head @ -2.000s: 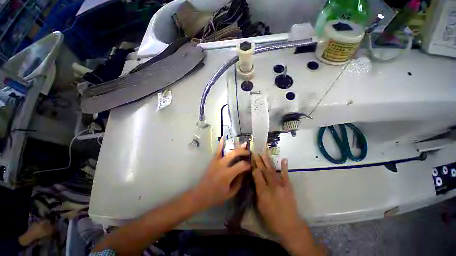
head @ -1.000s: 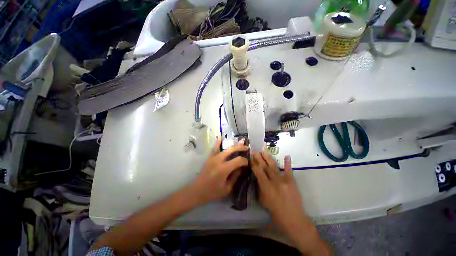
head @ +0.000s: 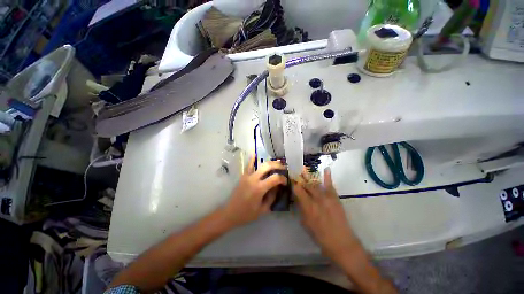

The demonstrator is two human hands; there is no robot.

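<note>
A dark brown-grey fabric strip point(head: 280, 198) lies under the needle area of the white sewing machine point(head: 402, 120), its short end showing between my hands. My left hand point(head: 255, 189) presses on the strip from the left, fingers bent over it beside the needle. My right hand point(head: 316, 201) lies flat at the strip's right edge, fingertips close to the presser foot, thumb apart. The foot and needle are mostly hidden by my fingers and the pale upright cover point(head: 293, 143). A small yellowish piece point(head: 312, 177) shows by my right fingertips.
Green-handled scissors point(head: 394, 165) lie on the machine bed at right. Stacked curved pieces point(head: 166, 97) and a paper label point(head: 189, 119) are at the table's left. A gooseneck lamp point(head: 234, 109) stands left of the needle. A thread spool point(head: 386, 50) sits on top. Behind is a white trough point(head: 172, 49) of fabric.
The strip has moved forward under the needle, so less of it hangs toward me. My hands stay beside it, with the right thumb now nearer the machine. The camera view has shifted slightly.
</note>
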